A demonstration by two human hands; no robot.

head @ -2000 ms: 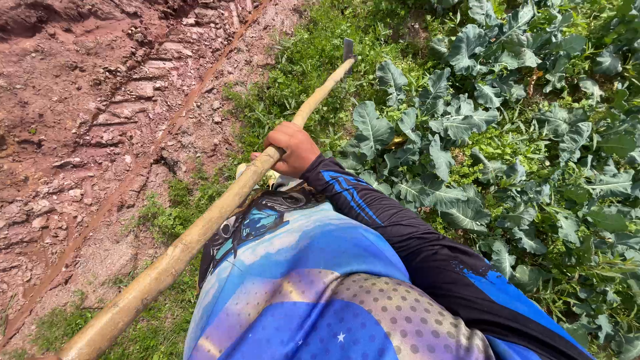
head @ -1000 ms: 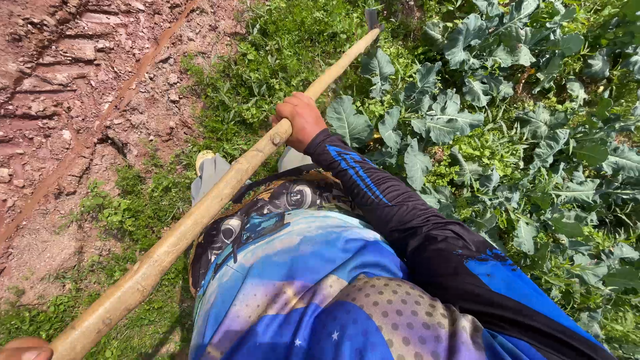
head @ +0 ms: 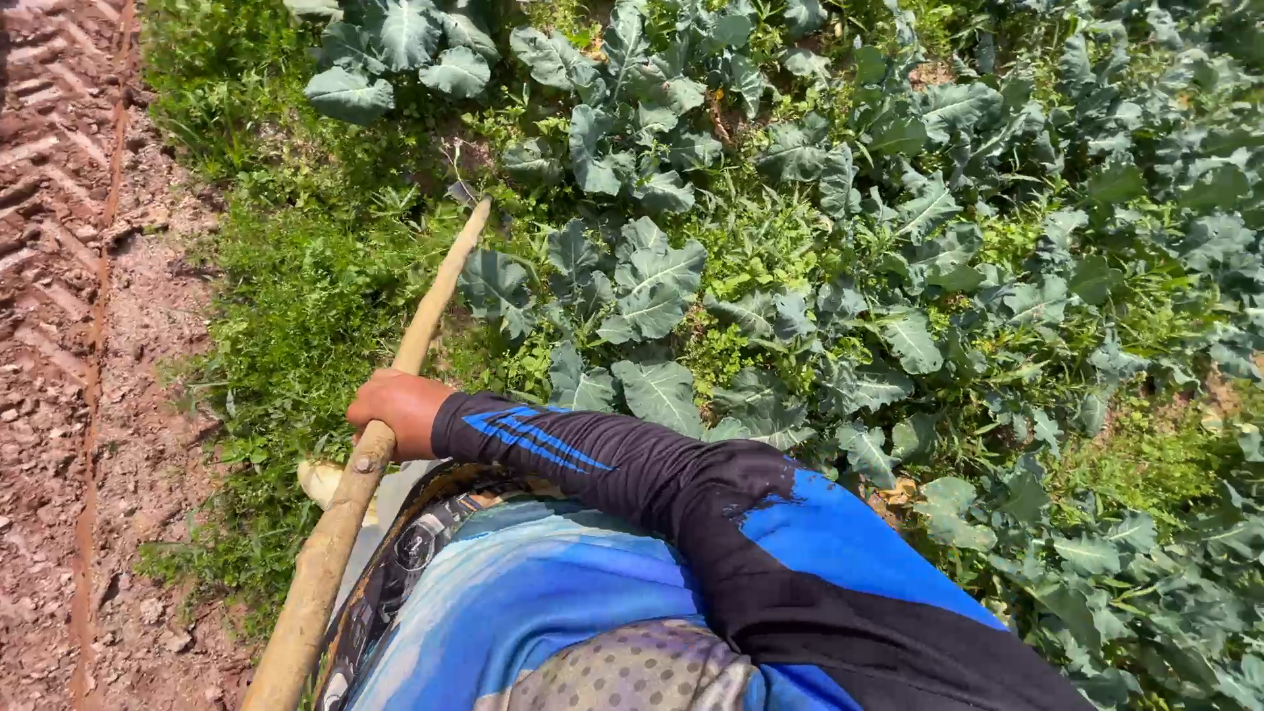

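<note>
My right hand (head: 400,413), in a black and blue sleeve, is closed around a long wooden handle (head: 321,568). The handle runs from the bottom left edge up to the weeds, where a small dark metal head (head: 461,193), perhaps a hoe's, shows at its far tip. Leaves and grass partly hide that head, beside the leafy crop plants (head: 652,286). My left hand is out of view. The handle's near end is cut off by the lower edge of the view.
Rows of broad-leaved, blue-green plants (head: 958,109) with weeds between them fill the right side. Low green weeds (head: 286,326) border a reddish dirt track (head: 148,395) with tyre marks at the left. A pale shoe (head: 321,481) shows beside the handle.
The view has turned toward the crop rows. The tool's head now lies among weeds nearer the leafy plants. My left hand, partly visible at the bottom left a second ago, has left the view.
</note>
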